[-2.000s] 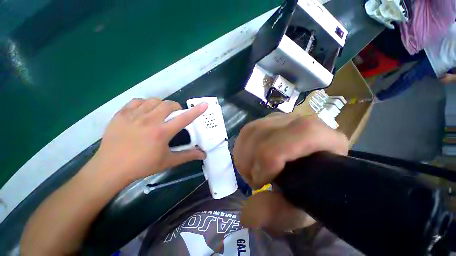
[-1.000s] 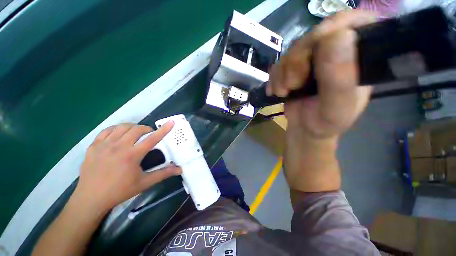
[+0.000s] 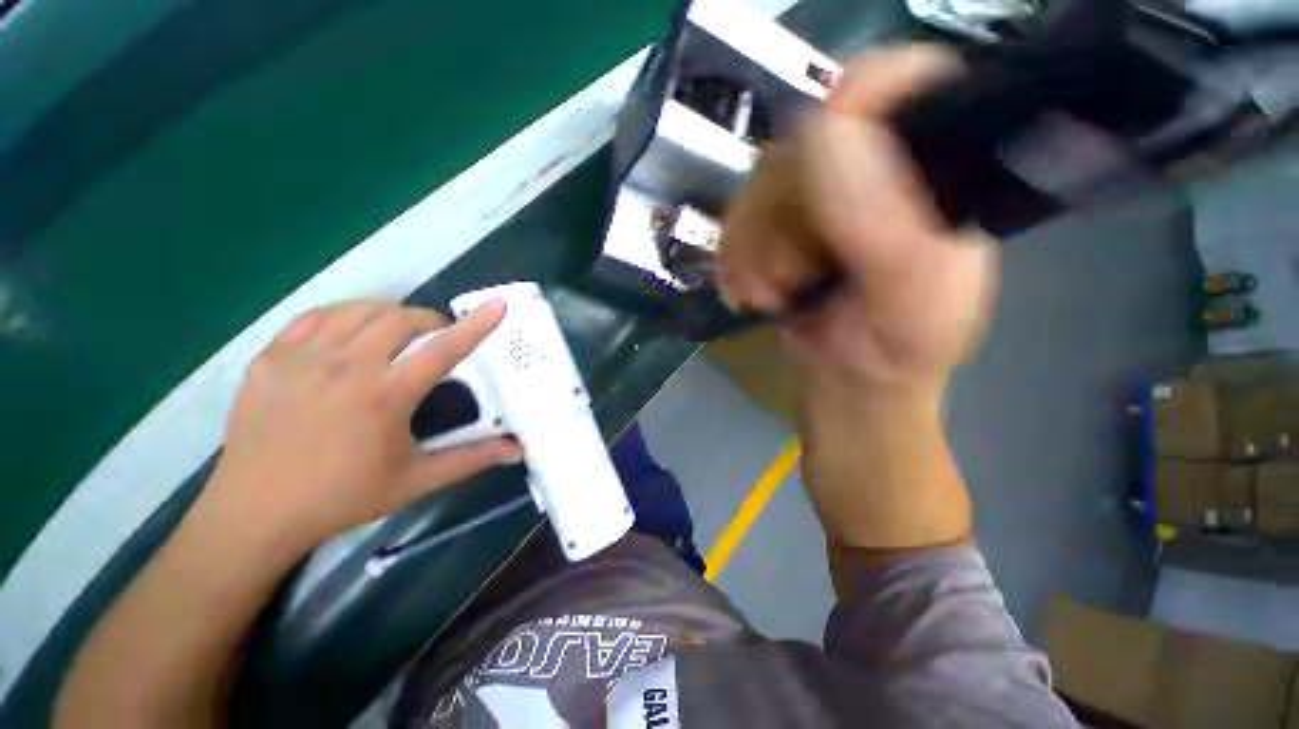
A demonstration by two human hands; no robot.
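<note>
The white plastic housing (image 3: 563,442) lies on the dark edge beside the green belt, its dotted grille and small screw holes facing up. My left hand (image 3: 349,427) holds it by the loop handle, index finger on the top end and thumb beside the body. A thin pale lead (image 3: 449,537) with a small knob sticks out beside the housing. My right hand (image 3: 869,214) is blurred and grips the thick black electric screwdriver (image 3: 1054,121) near the front of the screw feeder (image 3: 691,164). The bit tip cannot be made out.
The green conveyor belt (image 3: 285,128) and its white rail (image 3: 428,242) run along the left. A brown carton (image 3: 759,368) is partly hidden behind my right hand. Stacked cartons (image 3: 1232,442) and a yellow floor line (image 3: 752,509) show on the right.
My right hand with the screwdriver has moved from beside the housing to the feeder, then shifted slightly away from its pick-up point. My left hand keeps its hold on the housing.
</note>
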